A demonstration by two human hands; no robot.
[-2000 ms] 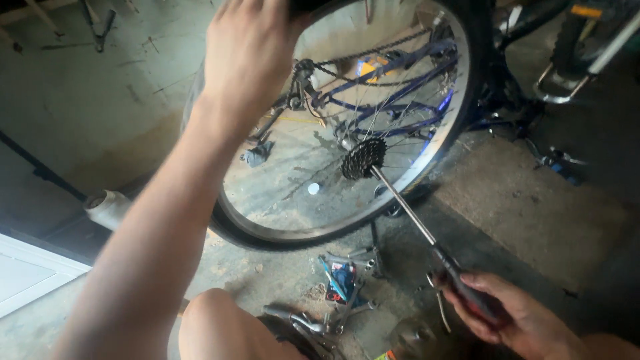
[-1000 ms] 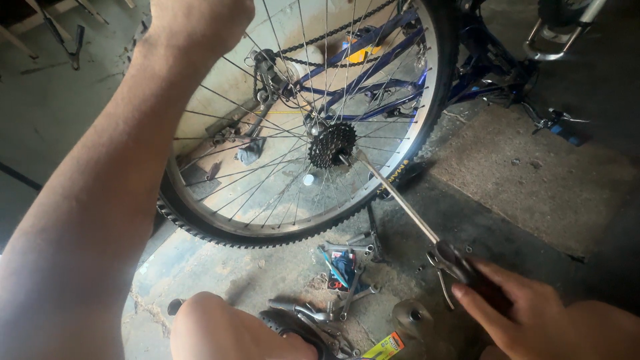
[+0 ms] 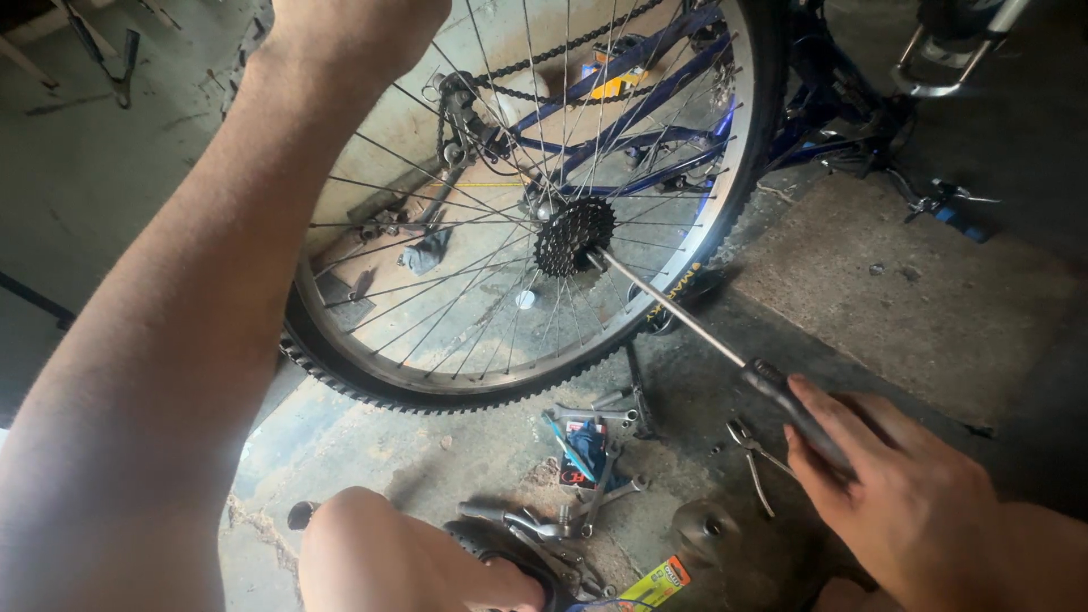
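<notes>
My left hand (image 3: 361,30) is at the top edge, over the upper rim area of a bicycle wheel (image 3: 501,393); its fingers are cut off by the frame. The wheel has a knobby tyre and stands raised off the floor. My right hand (image 3: 884,484) grips the dark handle of a long-shafted screwdriver (image 3: 680,314). The shaft runs up and left, and its tip is at the centre of the black rear cassette (image 3: 575,238); whether it touches the axle or a sprocket is hard to tell.
Behind the wheel lies a blue bicycle frame (image 3: 646,64) with its chain and rear derailleur (image 3: 459,110). Combination wrenches (image 3: 605,493), pliers (image 3: 752,463), a blue cloth (image 3: 585,442) and a yellow-green package (image 3: 654,586) lie on the concrete floor. My bent knee (image 3: 353,535) is below the wheel.
The screwdriver tip has moved from beside the cassette's lower edge to its centre area. The wheel has shifted and turned to show more of the cassette's face. My left hand stays high.
</notes>
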